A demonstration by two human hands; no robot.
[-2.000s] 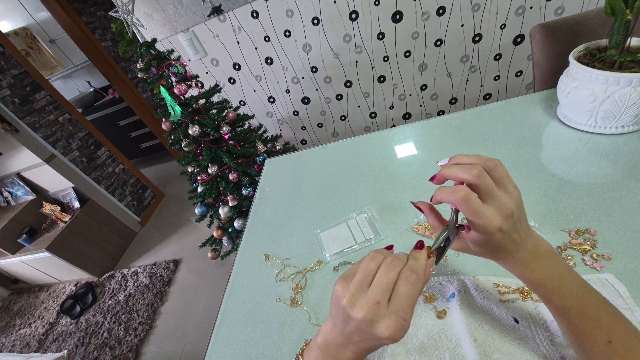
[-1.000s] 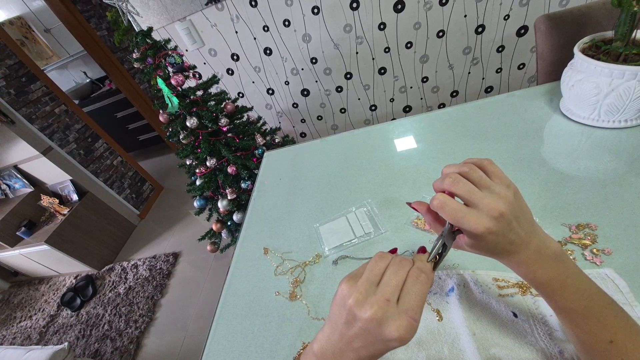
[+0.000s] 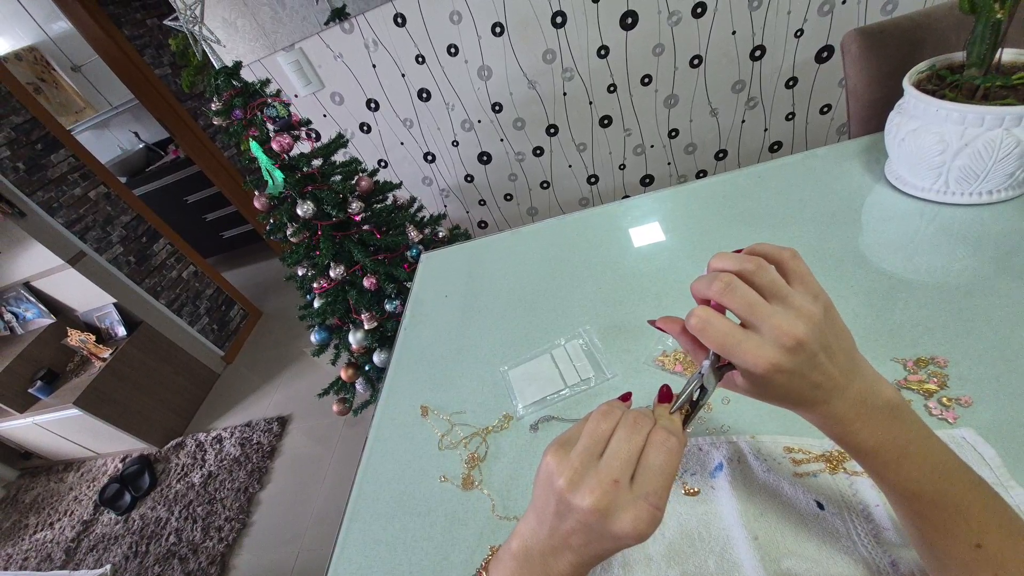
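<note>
My right hand (image 3: pixel 752 320) grips a pair of small metal pliers (image 3: pixel 698 390), whose jaws point down and left. They meet the fingertips of my left hand (image 3: pixel 612 472), which are pinched together; whatever lies between them is too small or hidden to tell. Both hands are over the near part of the glass-topped table, above the edge of a white towel (image 3: pixel 752 512). Gold chains (image 3: pixel 472 448) lie left of my left hand, and a silver-coloured chain (image 3: pixel 552 420) runs out beyond its knuckles. Small gold rings (image 3: pixel 724 402) are scattered beside the pliers.
A clear plastic packet with white cards (image 3: pixel 552 372) and a bag of gold pieces (image 3: pixel 676 360) lie beyond my hands. Gold and pink charms (image 3: pixel 932 388) are at the right, gold chain pieces (image 3: pixel 824 462) on the towel. A white plant pot (image 3: pixel 956 140) stands at the back right.
My right hand's fingers have curled closer round the pliers since two seconds ago. The pliers' jaws stay at my left fingertips.
</note>
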